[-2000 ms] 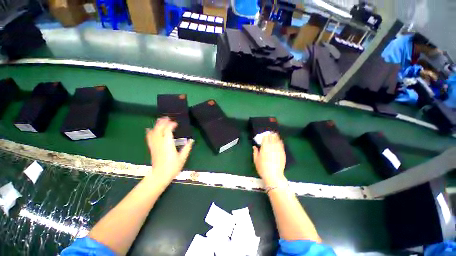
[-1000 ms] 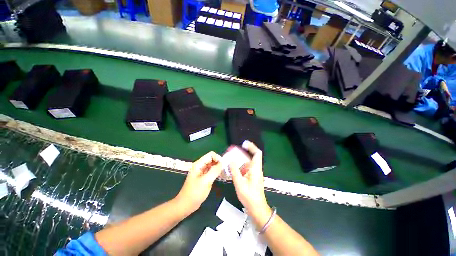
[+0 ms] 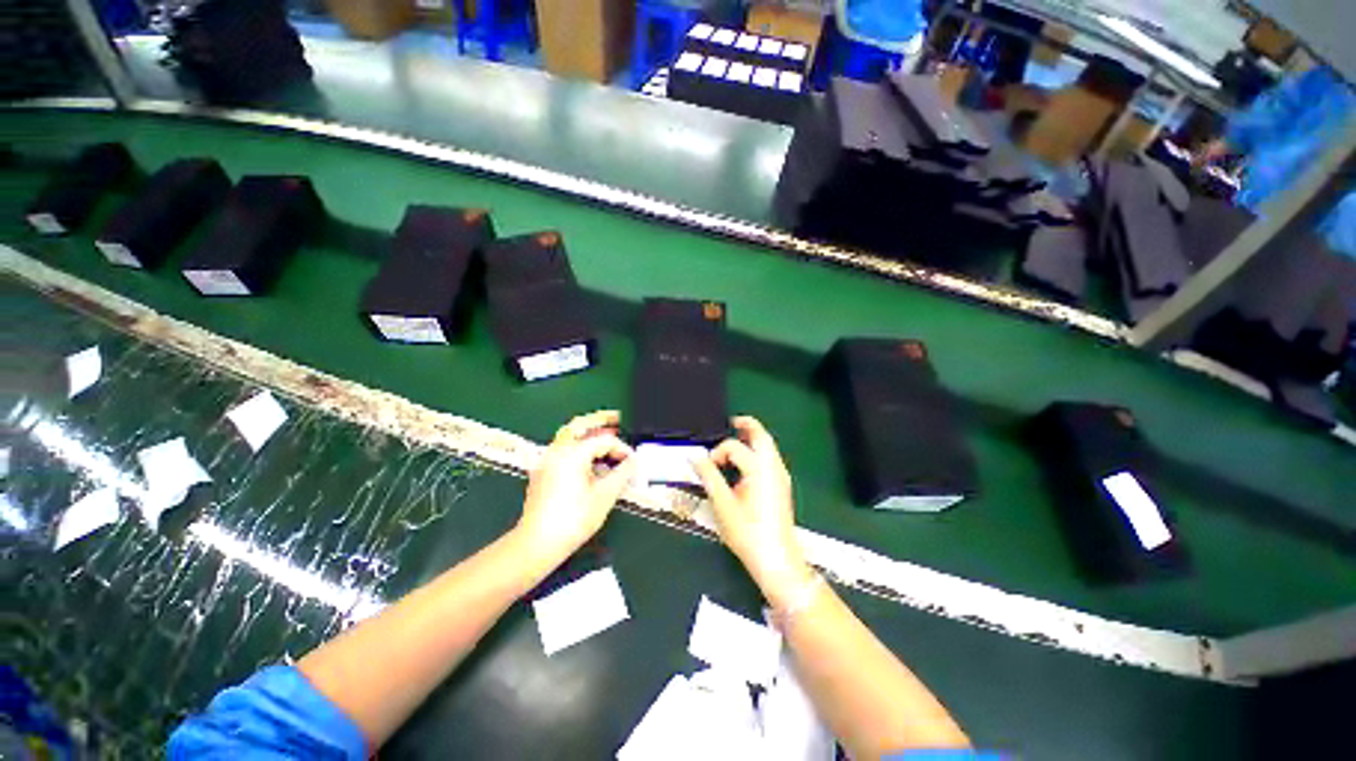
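A black retail box [image 3: 681,367] lies on the green conveyor belt in front of me, its orange logo at the far end. My left hand [image 3: 583,473] and my right hand [image 3: 753,485] are at its near end, one at each side. Between their fingertips a white label [image 3: 665,464] shows at the near end face. I cannot tell if the label is fully stuck on. Both hands pinch at the label's edges.
More black boxes lie on the belt at both sides; the far right one [image 3: 1093,483] has a white slip on top. A worn edge rail [image 3: 952,584] runs nearest me. White papers [image 3: 582,608] lie on the bench. Dark sleeves [image 3: 877,164] are heaped beyond the belt. A slanted post [image 3: 1249,245] stands right.
My hands have come together at the near end of the box from which my right hand lifted a white slip. A white paper now lies on the bench below my left hand.
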